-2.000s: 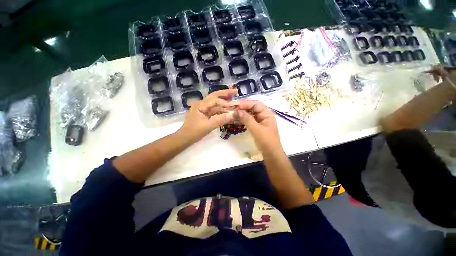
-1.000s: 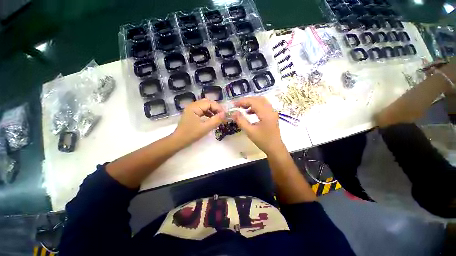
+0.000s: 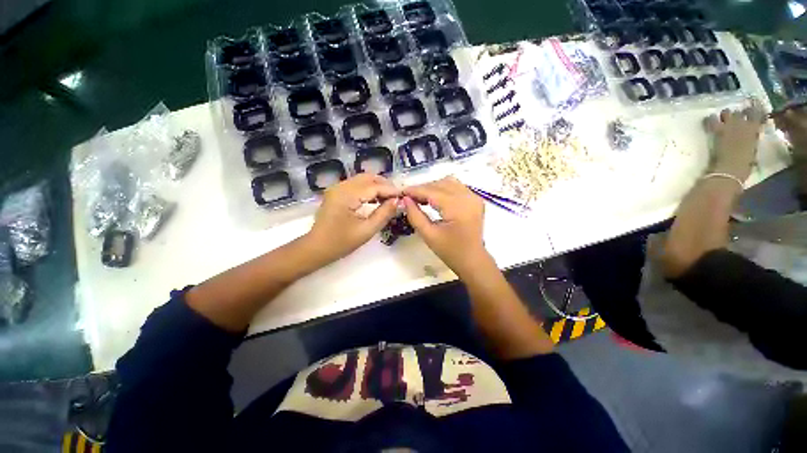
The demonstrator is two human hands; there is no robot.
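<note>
My left hand [image 3: 352, 212] and my right hand [image 3: 449, 221] meet fingertip to fingertip over the bench's white sheet. A tiny part is pinched between the fingertips, barely visible and of unclear type. A small pile of small black components [image 3: 395, 230] lies just below the fingertips, partly covered by the hands. Beyond the hands stands a clear blister tray [image 3: 232, 190] with rows of black housings [image 3: 361, 129]. Dark tweezers [image 3: 501, 202] lie right of my right hand, beside a loose heap of small pale parts [image 3: 540, 164].
Black strip parts [image 3: 504, 99] lie in a column right of the tray, near a clear parts bag [image 3: 566, 78]. Crinkled bags [image 3: 124, 181] and a single black housing [image 3: 117, 248] lie at left. A neighbouring person's arm [image 3: 708, 203] and a second tray [image 3: 677, 66] are at right.
My hands first drew closer around the tiny part and now hold their fingertips together, with my right fingers more closed. The neighbouring person's hand has moved up and forward. The view has shifted slightly.
</note>
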